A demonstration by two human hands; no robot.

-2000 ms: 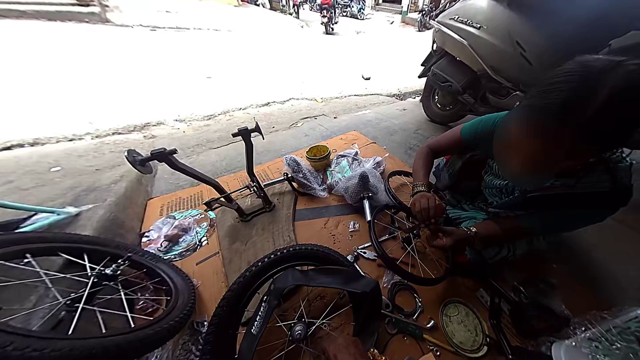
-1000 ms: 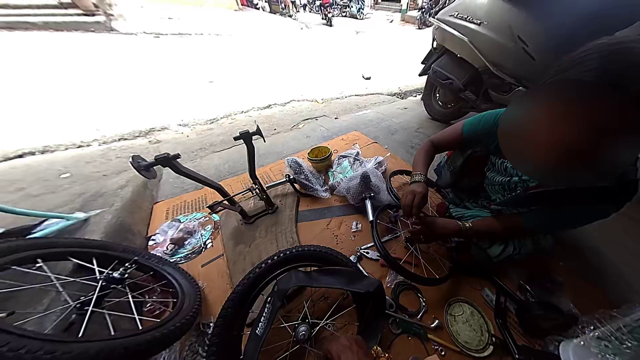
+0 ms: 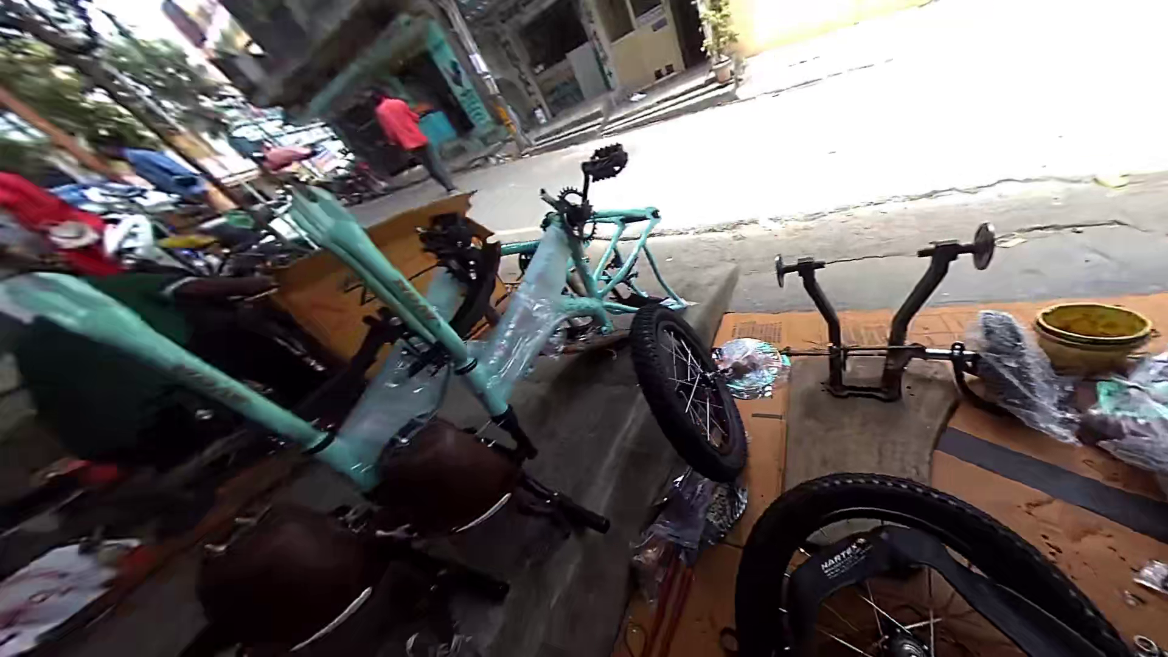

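Observation:
Neither my left hand nor my right hand is in view. A spoked bicycle wheel with a knobbly black tyre lies at the bottom right, partly cut off by the frame. Across it lies a black rubber inner tube or strip that bears writing. Beyond stands a black metal two-armed stand on a grey mat over cardboard. Another small spoked wheel leans, tilted, at the cardboard's left edge. To its left are teal bicycle frames, partly wrapped in plastic, with dark brown saddles.
A yellow pot and bubble-wrapped parts lie at the right on the cardboard. Plastic wrapping lies beside the leaning wheel. A person in green is at the left. A person in red is in the street.
The view has swung far to the left. The co-worker at the right and the hand low in the earlier frames are out of view; the teal bicycle frames now show.

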